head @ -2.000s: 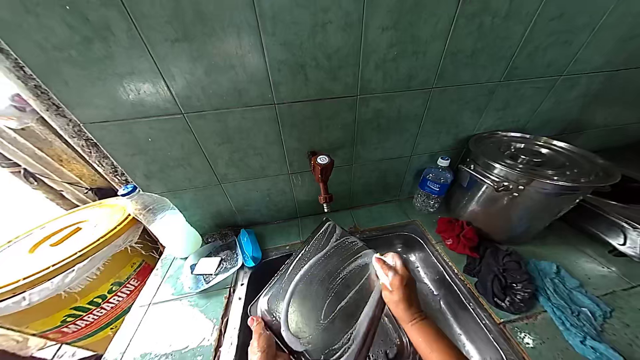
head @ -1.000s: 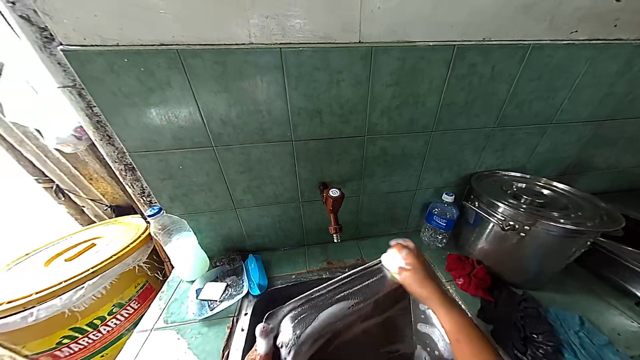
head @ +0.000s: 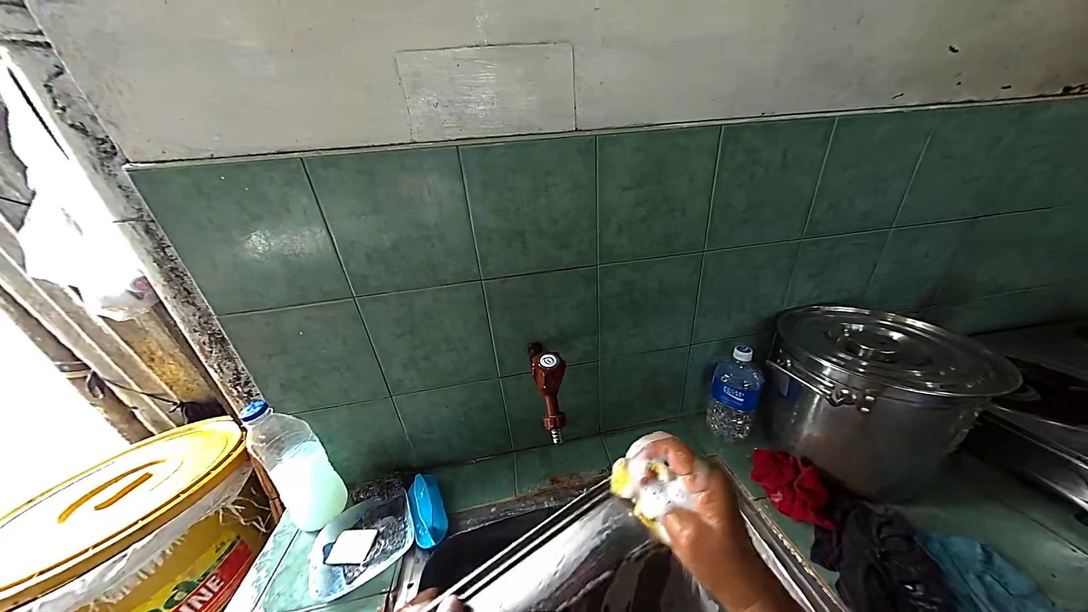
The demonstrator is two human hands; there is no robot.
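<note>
A soapy metal tray (head: pixel 561 557) is tilted over the sink (head: pixel 799 552), its rim running from lower left up toward the tap. My left hand (head: pixel 433 602) grips the tray's lower left edge, only its fingers showing at the bottom of the view. In my right hand (head: pixel 705 518) is a yellow sponge (head: pixel 633 489) covered in white foam, held at the tray's upper right edge. Above the sink a dark red plastic tap (head: pixel 549 387) juts from the green tiled wall, with no water seen running. Much of the sink lies hidden under the tray.
Left of the sink are a plastic dish (head: pixel 391 535) with a white block, a blue container (head: pixel 427 510), a bottle of pale liquid (head: pixel 302 476) and a yellow bucket (head: pixel 127 510). Rightward stand a water bottle (head: pixel 735 395), a lidded steel pot (head: pixel 858 425) and cloths (head: pixel 888 552).
From the middle of the tray's soapy face, my right hand has moved with the sponge to its upper edge. The view has tilted upward, showing more wall.
</note>
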